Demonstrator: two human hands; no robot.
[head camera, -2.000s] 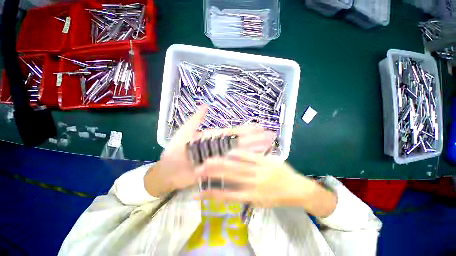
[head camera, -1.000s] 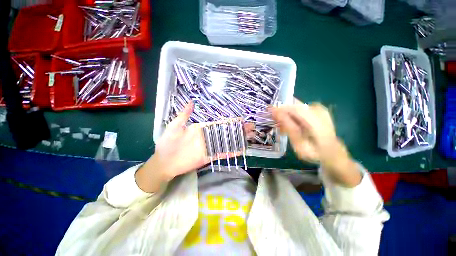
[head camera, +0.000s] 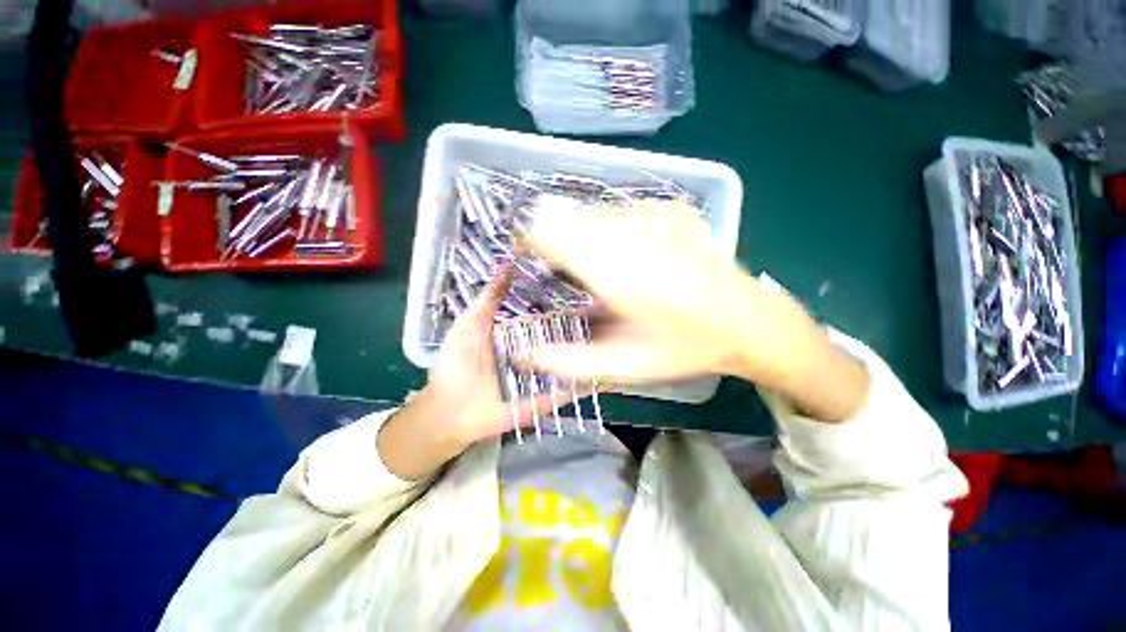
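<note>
My left hand (head camera: 463, 377) is palm up at the near edge of the white parts tub (head camera: 417, 259). It holds a side-by-side row of several stepped pins (head camera: 543, 336), thin stems pointing toward me. My right hand (head camera: 654, 290) is blurred and reaches over the tub and across the row, its lower fingers over the pins. Whether it holds anything cannot be told. Loose silver pins (head camera: 475, 253) heap in the tub, partly hidden by my hands.
Red parts bins (head camera: 272, 263) with loose pins stand at left, beside a black flexible arm (head camera: 74, 235). A small clear box (head camera: 605, 124) with pins lies beyond the tub. A clear tub of pins (head camera: 951, 272) stands at right. Frosted boxes (head camera: 908, 49) are at the back.
My right hand has moved left from the tub's right side to over the pin row and the heap. My left hand still holds the row. The whole view has shifted slightly.
</note>
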